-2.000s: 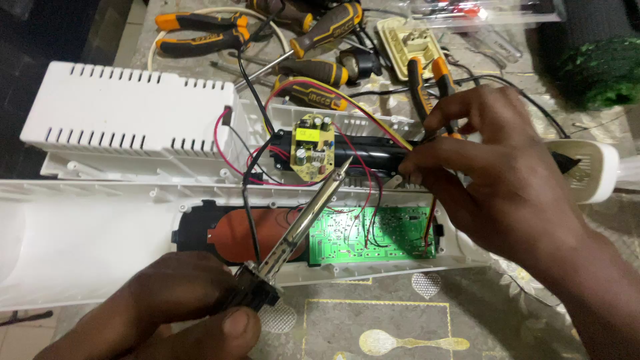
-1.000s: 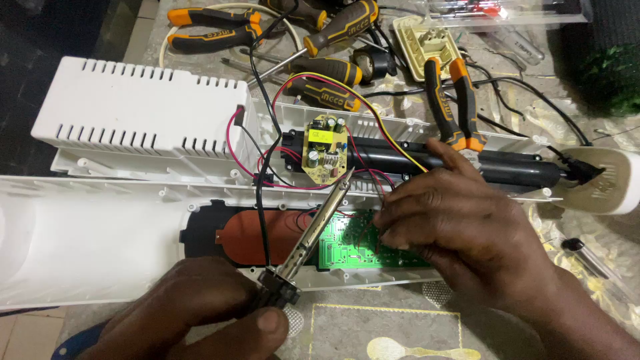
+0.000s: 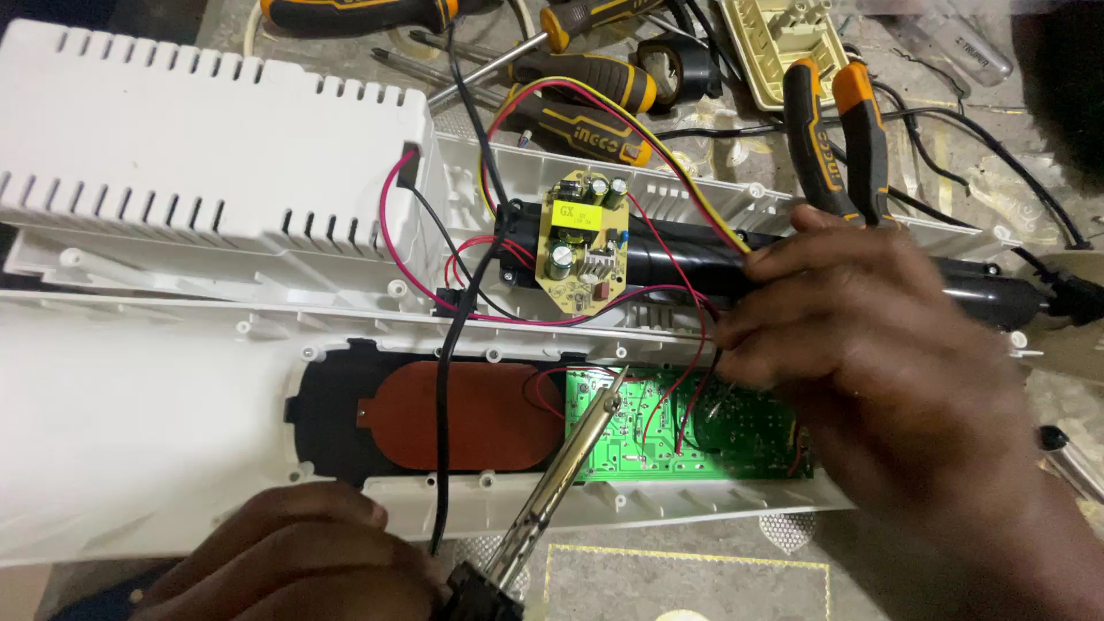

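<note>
My left hand (image 3: pixel 302 552), at the bottom left, holds a soldering iron (image 3: pixel 552 483) by its black handle. Its tip points up over the left end of a green circuit board (image 3: pixel 638 431); contact with the board cannot be told. The board lies in a white plastic housing half (image 3: pixel 155 414), beside a red oval pad (image 3: pixel 474 414). My right hand (image 3: pixel 845 345) pinches thin wires above the board's right part, its fingers near the yellow and red wires (image 3: pixel 673 164). A small tan circuit board (image 3: pixel 582 250) with a yellow transformer rests on a black tube (image 3: pixel 673 263) in the other housing half.
A white slotted box (image 3: pixel 207 138) stands at the upper left. Orange-and-black pliers (image 3: pixel 819 129) lean over the housing's upper edge. Screwdrivers (image 3: pixel 586 78), a cream plastic case (image 3: pixel 776 43) and black cables lie behind. The iron's black cord (image 3: pixel 444 388) crosses both housing halves.
My right hand has moved down from the black tube toward the green board since the oldest frame. The iron's tip has gone from beside the small tan board to over the green board.
</note>
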